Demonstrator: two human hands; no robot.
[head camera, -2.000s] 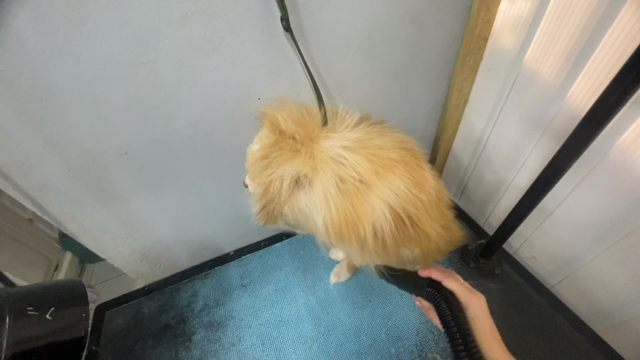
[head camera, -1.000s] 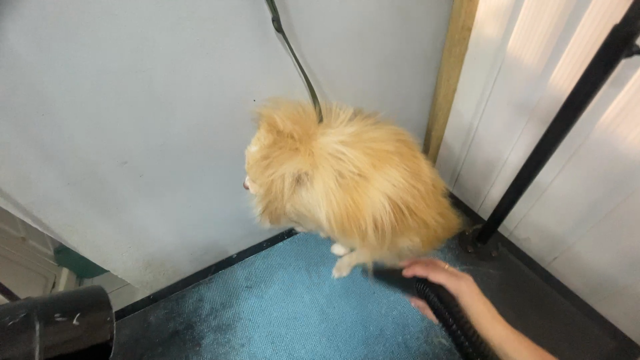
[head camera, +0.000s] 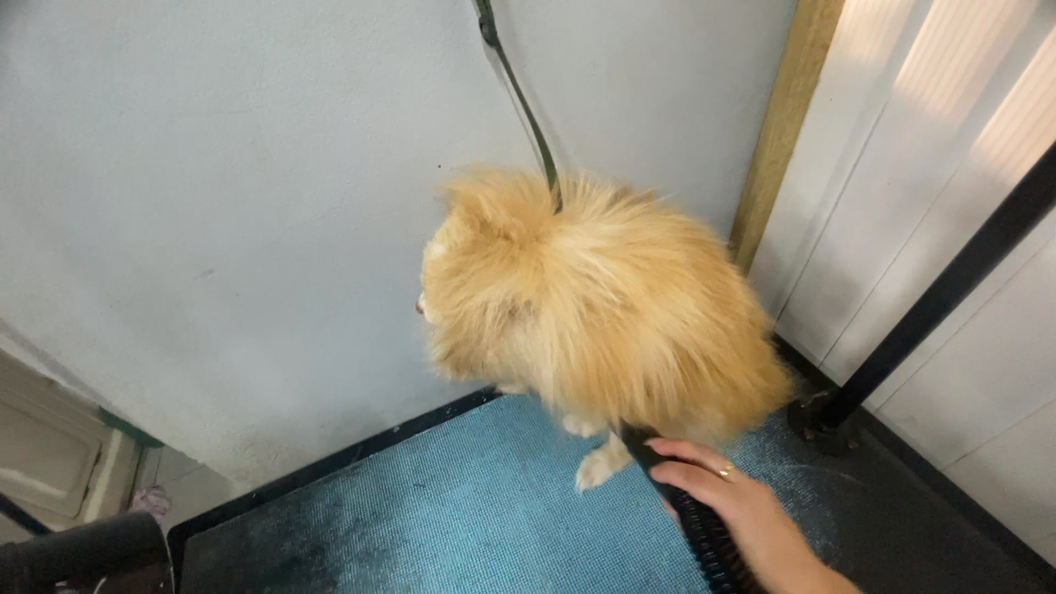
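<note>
A fluffy tan dog (head camera: 627, 305) stands or crouches on a blue textured mat (head camera: 495, 503), its head toward the left and its muzzle near the wall. Its pale paws show below the coat. My right hand (head camera: 709, 483), with a ring on one finger, is closed around the black nozzle (head camera: 648, 454) of a ribbed dryer hose (head camera: 714, 544). The nozzle's tip is at the dog's lower side, close to a paw. A dark green grooming loop strap (head camera: 528, 107) runs down to the dog's neck. My left hand is outside the view.
A grey wall (head camera: 247, 206) stands behind the black-edged table (head camera: 330, 466). At the right, a black post (head camera: 940, 297) rises from the table before white panelling (head camera: 973, 346). A wooden strip (head camera: 784, 132) marks the corner. A black cylindrical object (head camera: 91, 557) is at the lower left.
My right hand and the nozzle have shifted left along the dog's underside, toward its pale paw. The dog remains in nearly the same pose.
</note>
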